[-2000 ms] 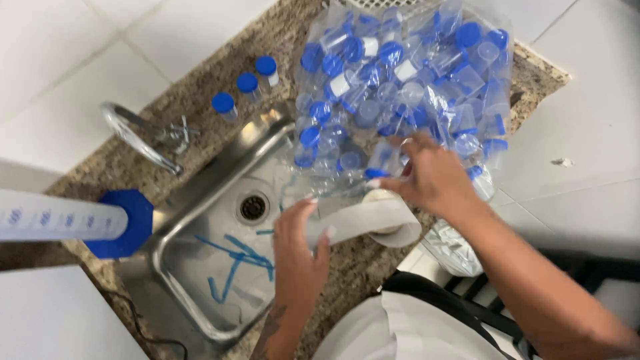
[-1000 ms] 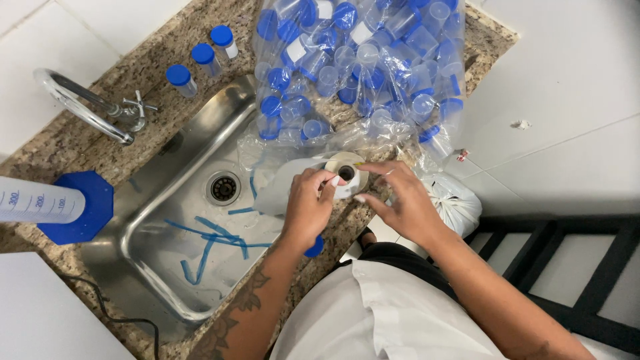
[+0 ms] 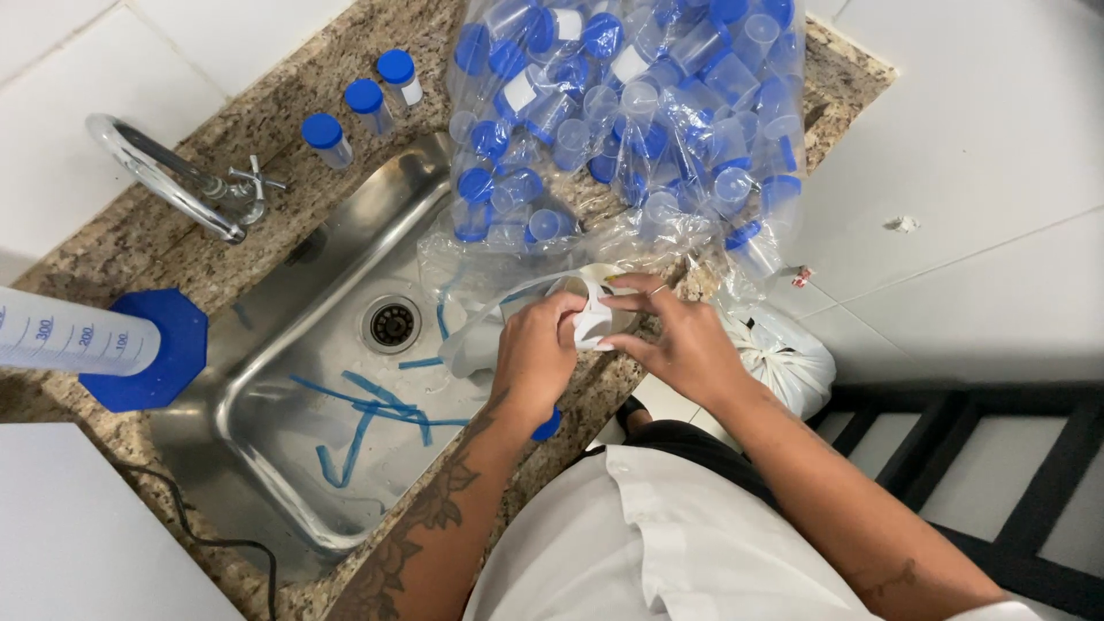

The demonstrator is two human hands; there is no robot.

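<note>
Over the sink's near edge, my left hand (image 3: 539,354) grips a roll of white labels or tape (image 3: 595,315), its fingers pressed on the side of the strip. My right hand (image 3: 677,332) is at the roll's other side, thumb and fingertips touching the white strip. A loose translucent backing strip (image 3: 479,336) loops off to the left over the basin. Behind the hands lies a large clear plastic bag (image 3: 638,121) full of specimen cups with blue caps. Three blue-capped tubes (image 3: 365,99) stand in a row on the granite counter; the rightmost bears a white label.
The steel sink (image 3: 336,526) holds several blue strips (image 3: 379,405) near its drain (image 3: 392,324). A chrome faucet (image 3: 164,172) stands behind it. At left are a graduated cylinder (image 3: 78,336) with a blue base and a dark cable (image 3: 207,539). A tied white bag (image 3: 780,349) sits below the counter.
Two seconds ago my right hand was up at the bag of cups and a strip hung unrolled from my left hand; now both hands are together at the roll. The view has shifted.
</note>
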